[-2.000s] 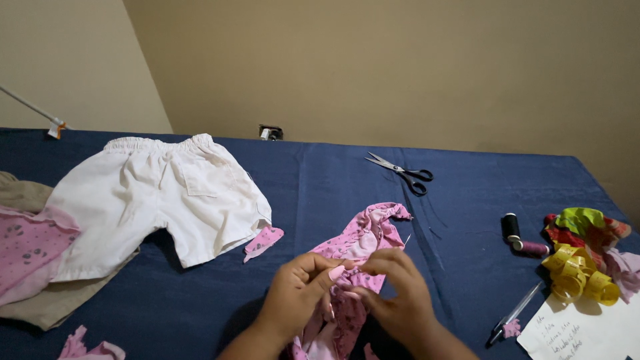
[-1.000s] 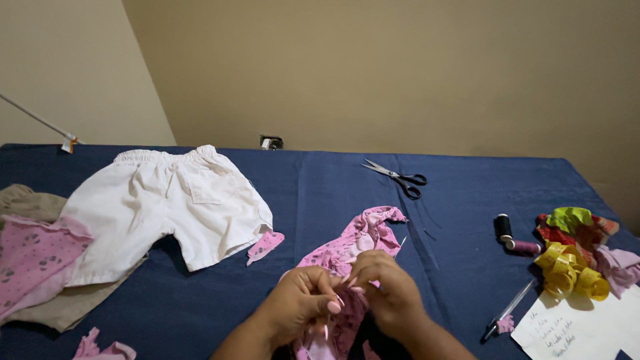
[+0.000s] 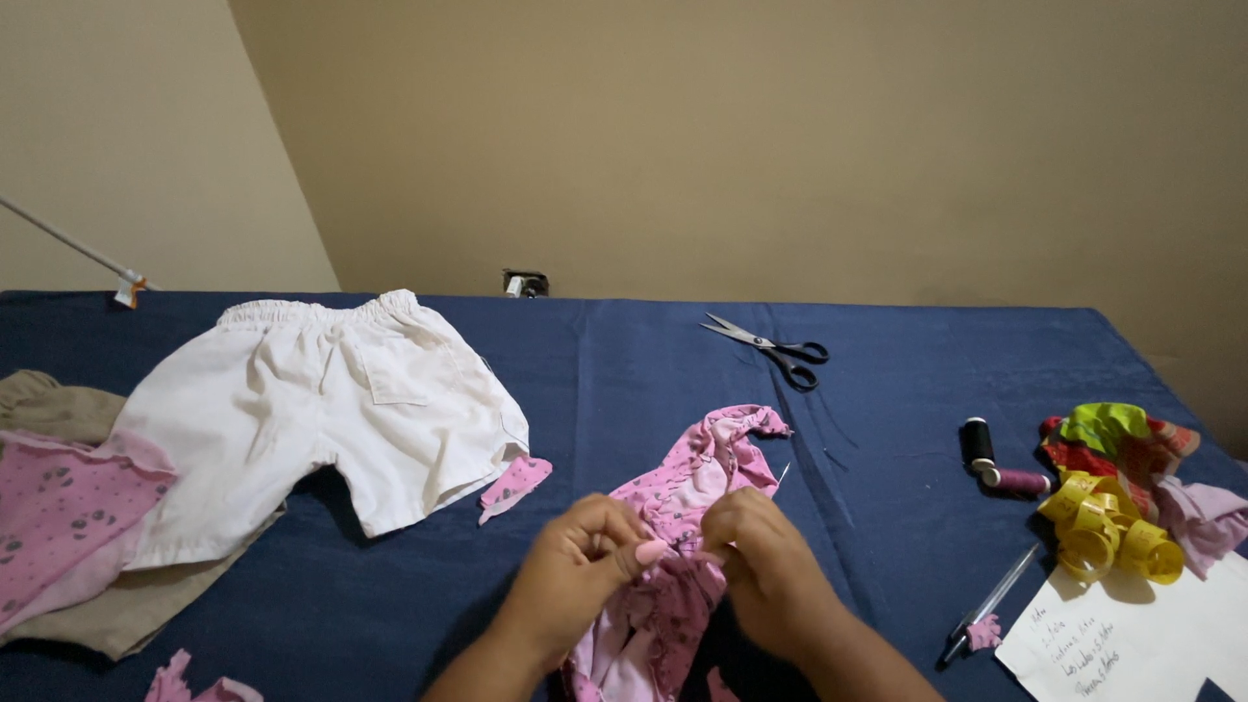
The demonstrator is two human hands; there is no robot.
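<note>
A pink printed cloth (image 3: 697, 468), gathered and crumpled, lies on the dark blue table cover (image 3: 673, 361) under both hands. My left hand (image 3: 590, 561) pinches its edge between thumb and index finger. Close beside it on the right, my right hand (image 3: 760, 556) has its fingers closed on the same cloth. A thin needle (image 3: 784, 474) shows just above the right hand's knuckles; whether the fingers touch it is hidden. Beyond the cloth lie scissors with black handles (image 3: 770, 349), blades slightly apart, with loose threads near them.
White shorts (image 3: 322, 419) and a pink scrap (image 3: 514, 486) lie left, over beige and pink printed cloth (image 3: 68, 517). At right are black thread (image 3: 977, 444), purple thread (image 3: 1016, 481), a yellow measuring tape (image 3: 1092, 531), coloured fabric (image 3: 1111, 439), a pen (image 3: 993, 597) and paper with writing (image 3: 1131, 634).
My hands have stayed at the pink cloth while their fingers shifted. They are slightly farther apart than a second ago.
</note>
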